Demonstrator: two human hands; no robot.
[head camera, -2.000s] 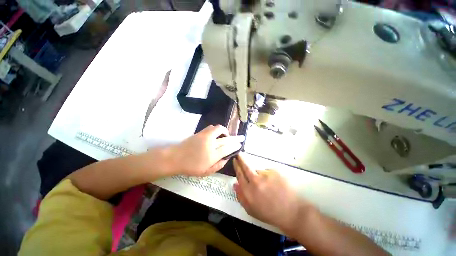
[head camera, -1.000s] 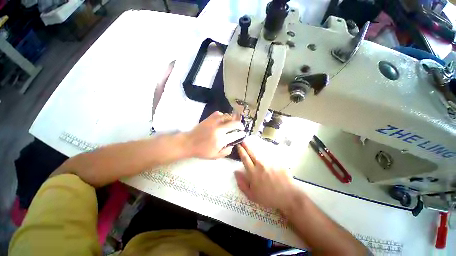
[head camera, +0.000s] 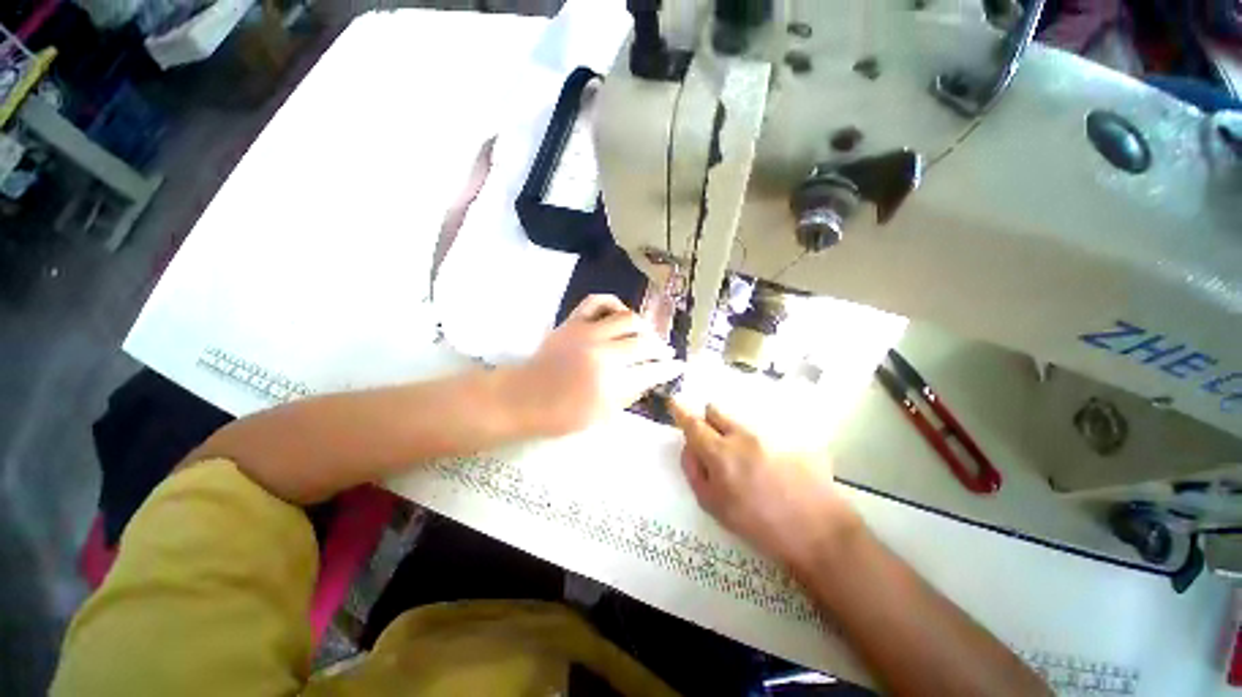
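The black bag panel (head camera: 609, 277) lies at the needle area, partly hidden by the cream machine head (head camera: 845, 164) and my left hand. Its squared black handle (head camera: 544, 184) stands out behind. My left hand (head camera: 586, 368) presses on the black fabric just left of the presser foot (head camera: 691, 327). My right hand (head camera: 749, 470) is in front of the foot, its fingertips at the near end of the dark piece (head camera: 659, 404). Whether the fingers pinch it is hard to see in the glare. A pinkish strip shows beside the foot.
Red-handled thread snips (head camera: 943, 422) lie on the machine bed to the right. A pale backing piece with a pinkish edge (head camera: 463, 218) lies left of the handle. The white table (head camera: 293, 232) has printed ruler marks (head camera: 572, 524) along its front. Dark cloth hangs at left.
The camera view has shifted. Less of the black fabric shows in front of my hands than two seconds ago, and my right hand sits a little farther from my left.
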